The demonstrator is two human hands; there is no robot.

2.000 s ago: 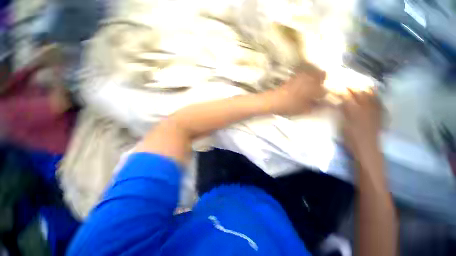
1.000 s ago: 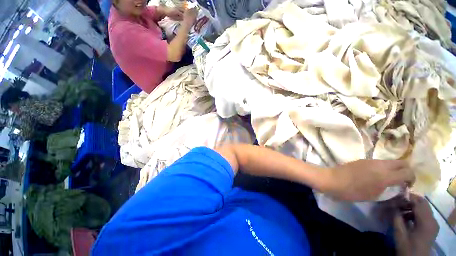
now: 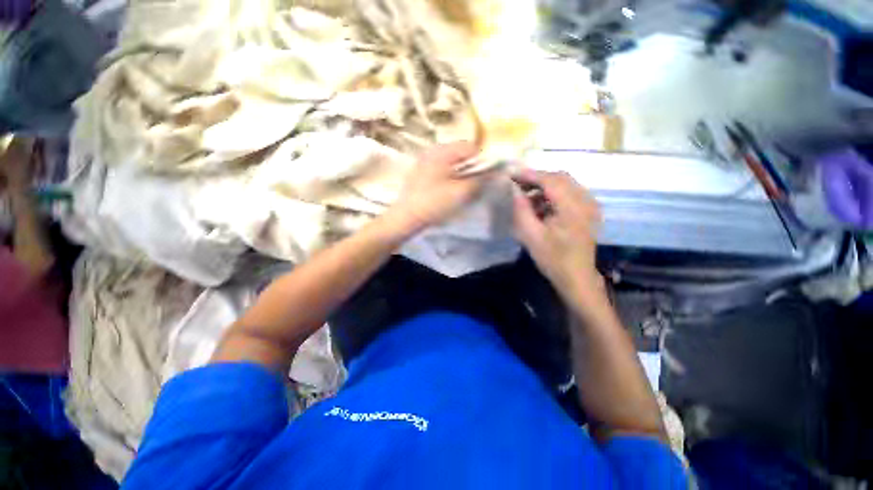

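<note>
A large crumpled heap of cream cloth (image 3: 278, 105) lies in front of me and to the left, with a whiter part hanging over the table edge. My left hand (image 3: 442, 184) pinches the cloth's edge at the table's front. My right hand (image 3: 558, 218) is close beside it, fingers curled, with a small dark metal object (image 3: 536, 198), perhaps snips, in it. The fingertips of both hands nearly meet at the cloth edge. The cloth near the needle area is washed out by bright light.
The white machine bed (image 3: 651, 177) runs to the right, with a small tan block (image 3: 613, 132) on it. Red-orange and dark tools (image 3: 761, 172) and a purple object (image 3: 848, 188) lie further right. A person's reddish sleeve (image 3: 31, 311) shows at the left edge.
The view has swung back to the right, so the machine bed shows again and the other person is mostly cut off. Both hands remain close together at the cloth edge.
</note>
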